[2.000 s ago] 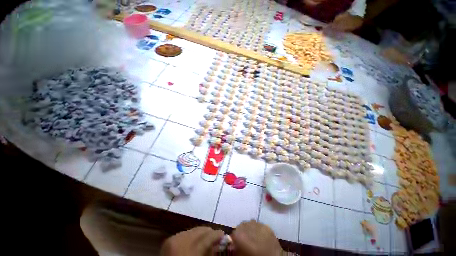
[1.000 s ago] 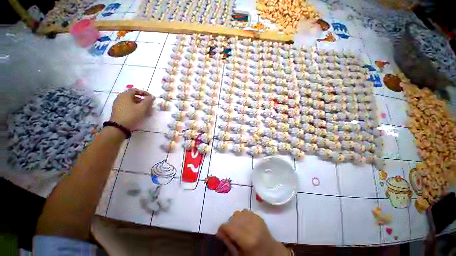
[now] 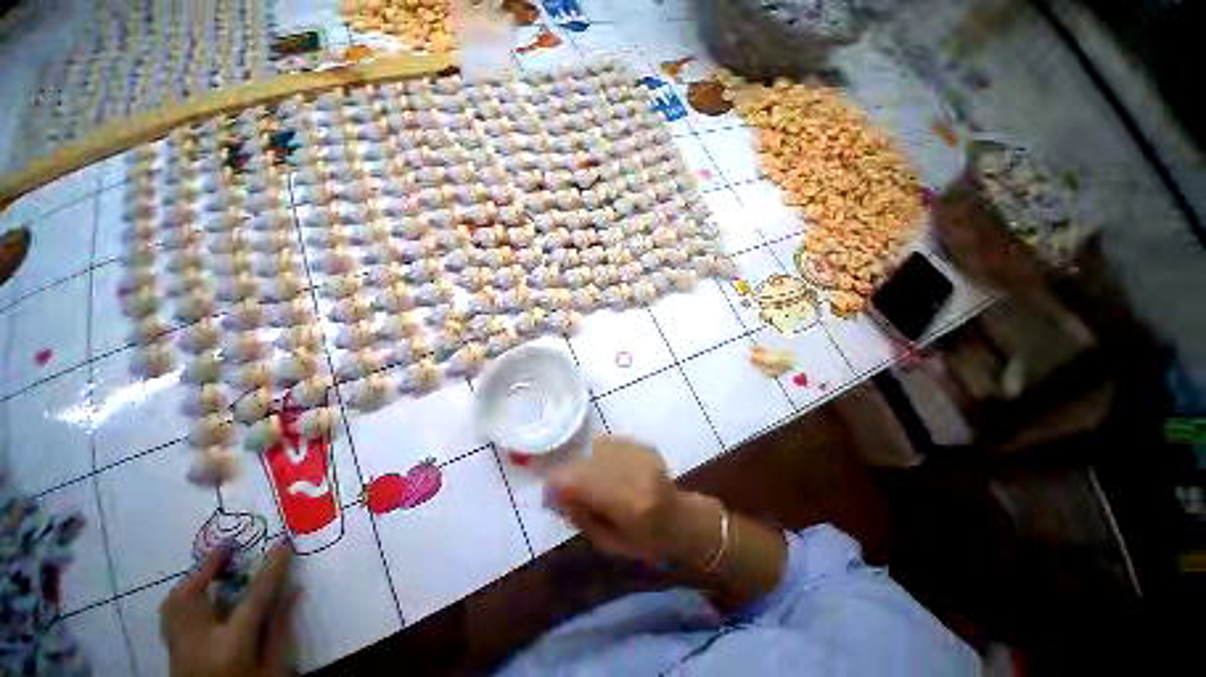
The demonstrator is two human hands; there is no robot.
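My left hand [image 3: 228,622] is at the lower left. Its thumb and finger are apart over a small cluster of grey parts [image 3: 241,566], which they partly hide. My right hand [image 3: 619,497] is curled just below the white bowl [image 3: 533,399], near the table edge. It is blurred, and I cannot tell whether it holds anything. Assembled grey and orange pieces [image 3: 397,225] stand in long close rows across the table. A heap of orange parts [image 3: 846,185] lies to the right. Part of the grey parts heap [image 3: 33,589] shows at the left edge.
A black phone [image 3: 913,294] lies beside the orange heap. A wooden strip [image 3: 238,95] crosses the table beyond the rows, with more rows behind it. A dark basin [image 3: 780,37] stands at the back. A brownish basket [image 3: 1025,199] of pale pieces is at the right edge.
The view has swung right. My left hand has come back from the left end of the rows to the small grey cluster. My right hand is still curled near the bowl.
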